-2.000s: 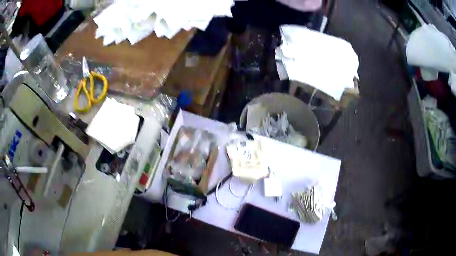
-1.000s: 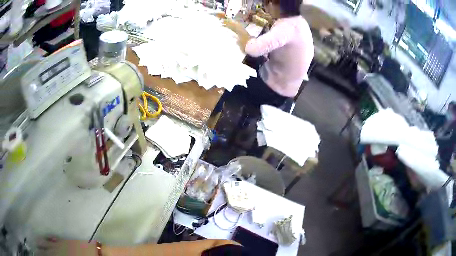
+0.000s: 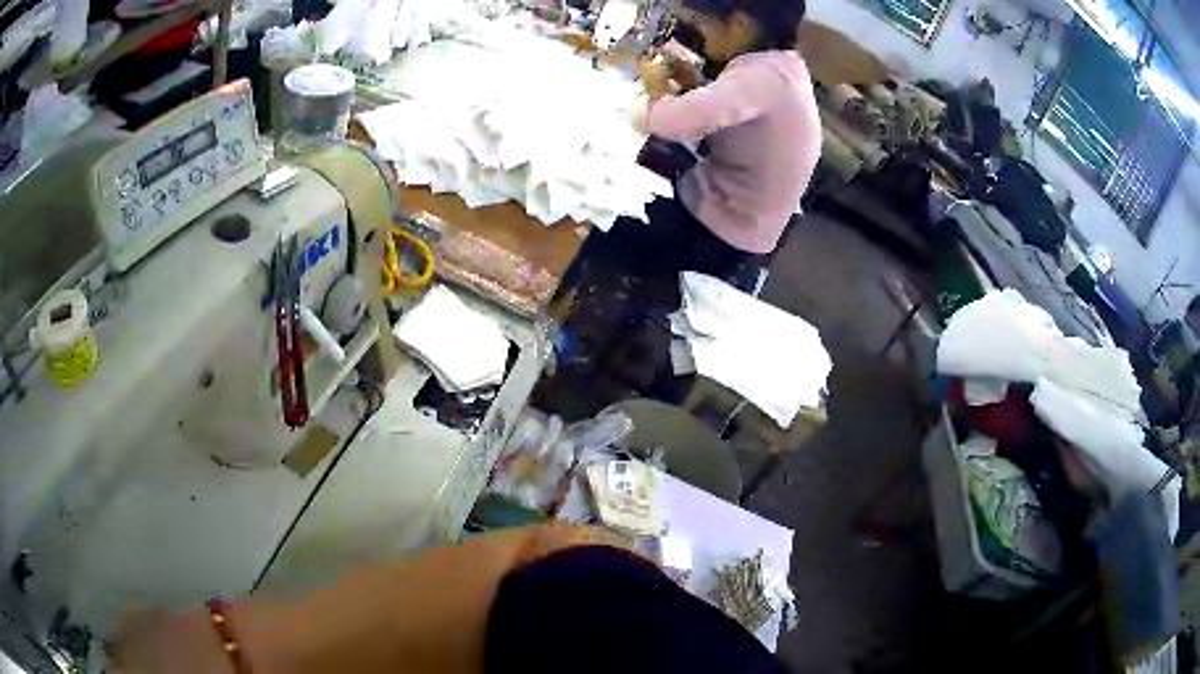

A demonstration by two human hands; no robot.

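Note:
The off-white sewing machine (image 3: pixel 145 435) fills the left side, its control panel (image 3: pixel 180 171) at the top. Red-handled snips (image 3: pixel 288 356) lie on the machine's right end. A small stack of white cut pieces (image 3: pixel 453 338) lies to the right of the machine head. A bare forearm with a thin band at the wrist and a dark sleeve crosses the bottom; it looks like my right arm. Its hand is cut off or blurred at the bottom left edge, so its fingers are hidden. My left hand is not in view.
Yellow scissors (image 3: pixel 407 261) lie behind the machine. A large white fabric heap (image 3: pixel 526 145) covers a brown board. A person in pink (image 3: pixel 750 145) sits beyond it. White pieces lie on a stool (image 3: pixel 753 345). A round bin (image 3: pixel 678 448), white side table (image 3: pixel 717 516) and grey tub (image 3: pixel 967 527) stand right.
The view has swung up and left from the side table to the machine. The forearm has come in along the bottom and now covers more of the side table, hiding the phone.

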